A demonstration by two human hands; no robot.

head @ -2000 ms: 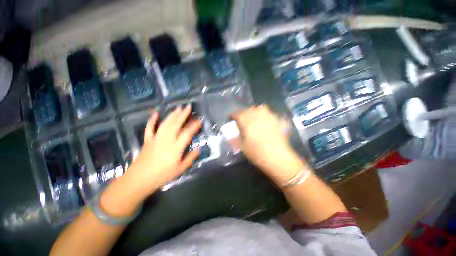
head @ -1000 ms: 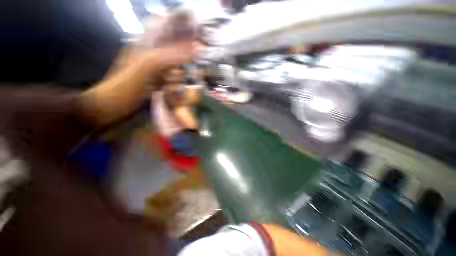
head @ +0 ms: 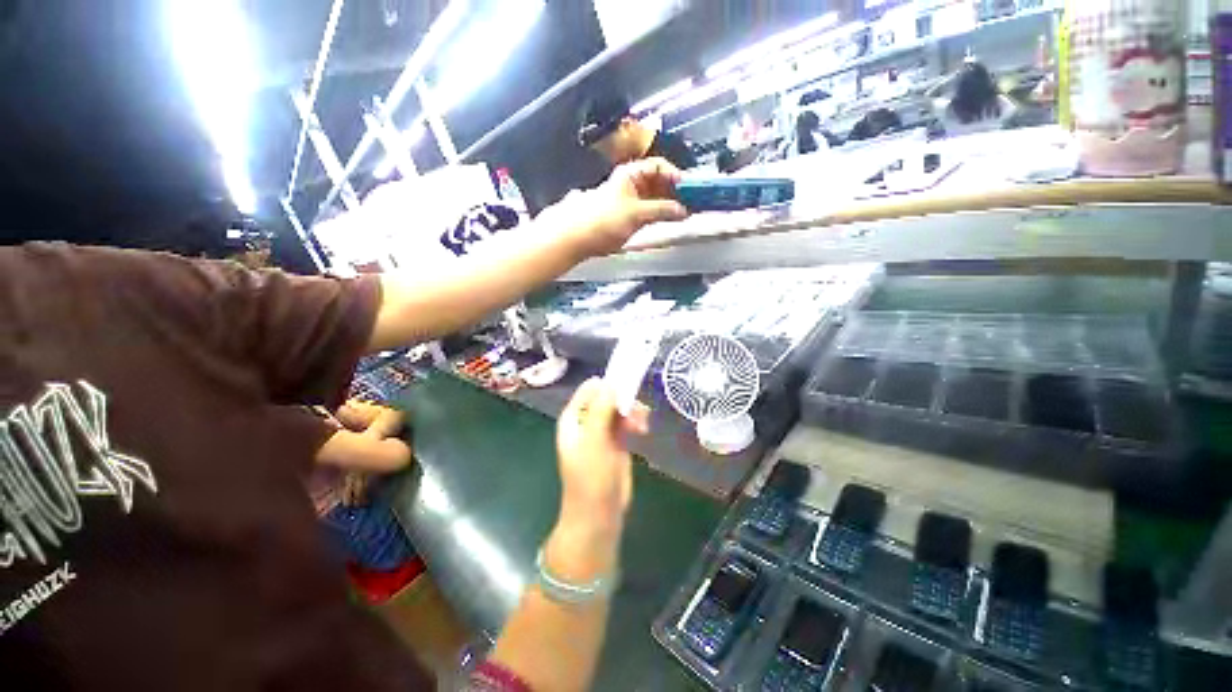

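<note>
My left hand [head: 595, 435], with a pale green band at the wrist, is raised in the middle of the view. Its fingers hold a small white paper slip [head: 632, 368] upright; any print on it is too blurred to read. My right hand is not in view. A clear plastic tray [head: 672, 630] lies at the lower right with dark blue keypad phones, such as the one at its left corner [head: 724, 608]. Its far-row phones, such as this one [head: 849, 527], lean on a beige board [head: 946, 480]. The tray's near right part is cut off.
A person in a brown shirt [head: 176, 460] stands close at left, holding a teal phone [head: 736, 193] over the shelf [head: 919, 233]. A white fan [head: 712, 383] stands behind the green belt [head: 473, 466]. Stacked clear trays [head: 1000, 358] are at right. Another person's hands [head: 368, 435] rest at left.
The view has swung left and up from the trays. My left hand has left the tray and now shows raised with the slip. My right hand is out of view. The other person's phone now shows clearly.
</note>
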